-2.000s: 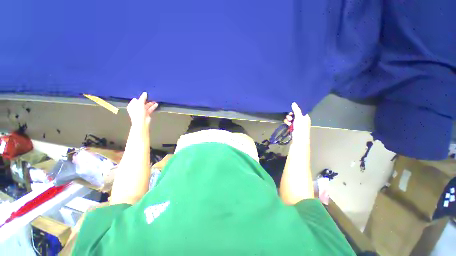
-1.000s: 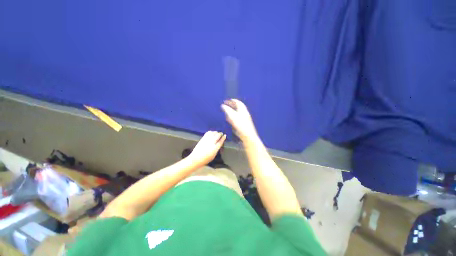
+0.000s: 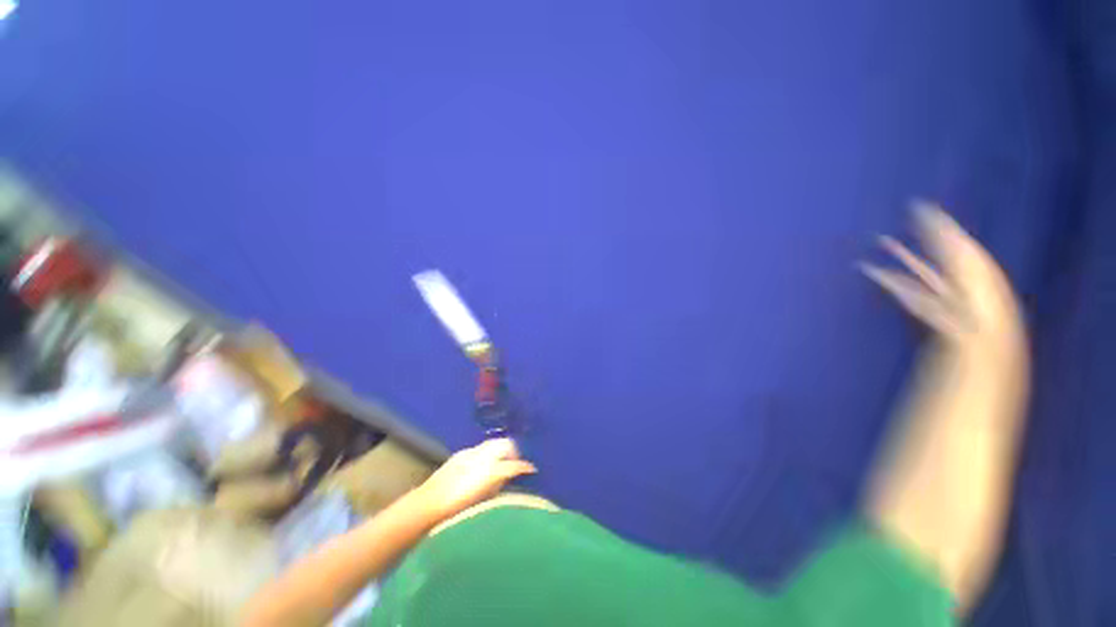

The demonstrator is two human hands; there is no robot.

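Note:
The blue fabric ply fills most of the view, smooth in the middle and darker at the right. The fabric shears lie on it left of centre, blades towards the upper left, red and black handles towards me. My left hand is at the near fabric edge, just below the handles, fingers curled; whether it touches the shears or grips cloth cannot be told. My right hand is blurred, empty, fingers spread, over or on the fabric at the right.
The table edge runs diagonally at the left. Beyond it, blurred, are a red item, a white surface with a red streak, and bags and boxes in the aisle. A yellowish strip shows near the edge.
The view has turned and shifted. My right hand has moved away to the right and opened. The shears now lie on the fabric near my left hand.

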